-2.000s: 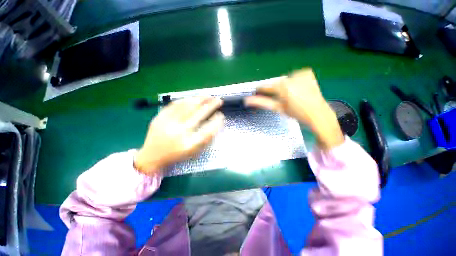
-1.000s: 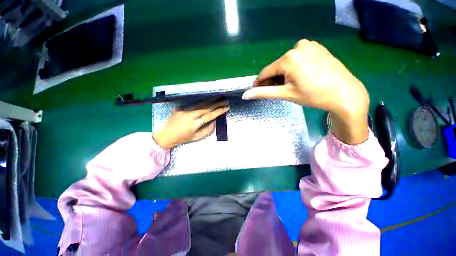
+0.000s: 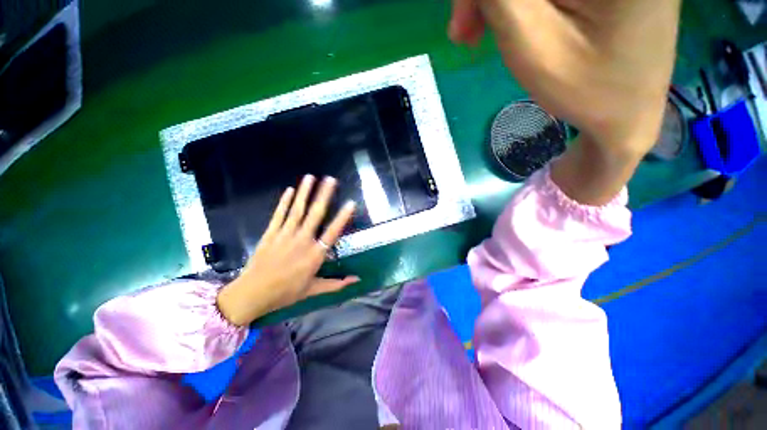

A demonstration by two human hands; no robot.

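Note:
A flat glossy black panel unit [image 3: 294,168] lies on a silvery-white foam sheet [image 3: 450,189] on the green bench. Small lugs show at its corners. My left hand [image 3: 290,248] rests with spread fingers on the unit's lower front part and grips nothing. My right hand [image 3: 580,59] is raised at the upper right, close to the camera and cut off by the top edge. Its fingers are mostly out of the picture, so I cannot tell what it holds.
A round dish with dark contents [image 3: 528,138] sits right of the foam sheet. A second dish [image 3: 669,130] is partly behind my right wrist. A blue bin [image 3: 727,138] with dark tools stands at the bench's right. Another black unit [image 3: 34,80] lies on foam at the upper left.
The panel unit was held edge-on above the foam and now lies flat on it. My left hand has opened onto it. My right hand has let go of it and moved up and right.

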